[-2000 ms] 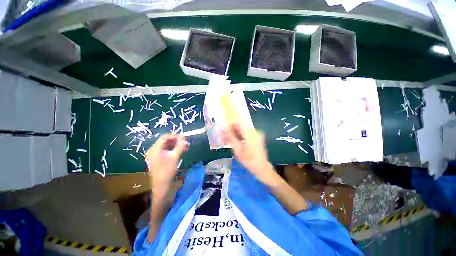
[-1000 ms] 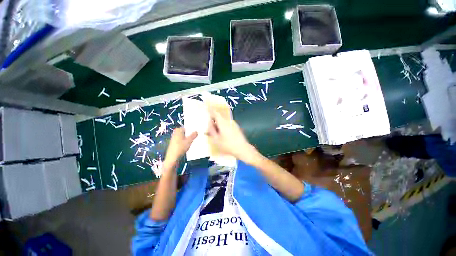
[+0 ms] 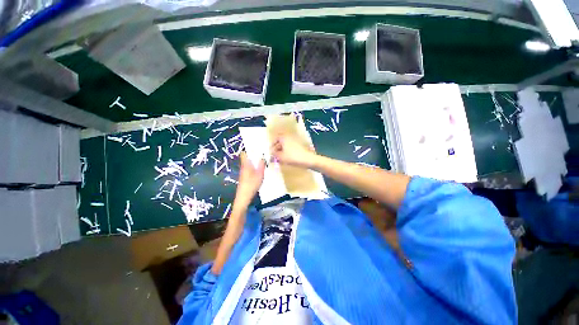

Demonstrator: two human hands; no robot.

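A part-folded box, white with a pale yellow inside, lies on the green bench in front of my body. My left hand is at its left white panel, with the fingers at the panel's edge. My right hand lies over the upper part of the yellow face with the fingers curled near the fold. The fingertips are blurred, so I cannot tell whether they pinch anything.
Release liner strips are scattered left of the box. A stack of blanks stands right. Three boxes with dark inserts line the back. Stacked boxes stand far left. A loose white blank lies far right.
The box has gone from printed face showing to yellow inside showing. My left hand has moved onto its left panel. My right hand has moved up over the yellow face, with the elbow further out.
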